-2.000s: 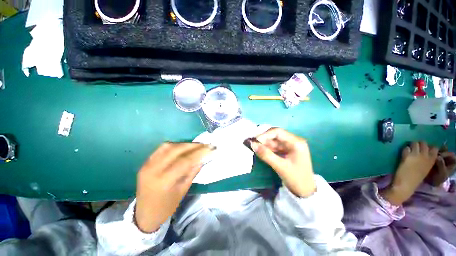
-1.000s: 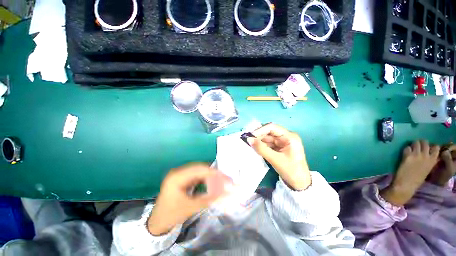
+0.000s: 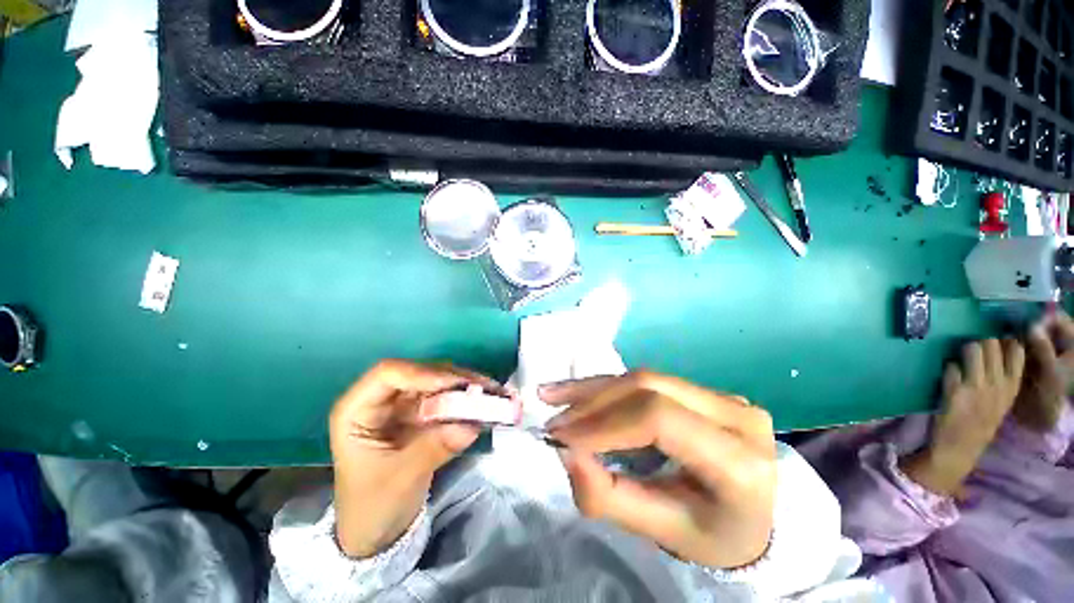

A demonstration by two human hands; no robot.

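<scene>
My left hand [image 3: 395, 442] holds a small watch case [image 3: 473, 406] edge-on, its pale white-pink side band facing up. My right hand [image 3: 677, 459] is close to its right end, thumb and fingertips pinched around a small dark part [image 3: 554, 441] that is mostly hidden. The hands do not clearly touch. A white wipe [image 3: 571, 342] lies on the green mat just beyond and partly beneath the hands. A clear round dish [image 3: 532, 244] stands behind the wipe, and its clear lid [image 3: 461, 219] overlaps its left side.
A black foam tray [image 3: 506, 112] with ringed watch heads spans the back. A wooden stick [image 3: 634, 229], crumpled wrapper [image 3: 704, 212], tweezers [image 3: 771, 214] and a black pen [image 3: 795, 198] lie right of the dish. A neighbour's hands [image 3: 983, 395] are at right, near a small black block [image 3: 913, 311].
My left hand has come up from near my lap and now shows the pale-banded case. My right hand has moved down and closer to it. The wipe is partly covered by the hands.
</scene>
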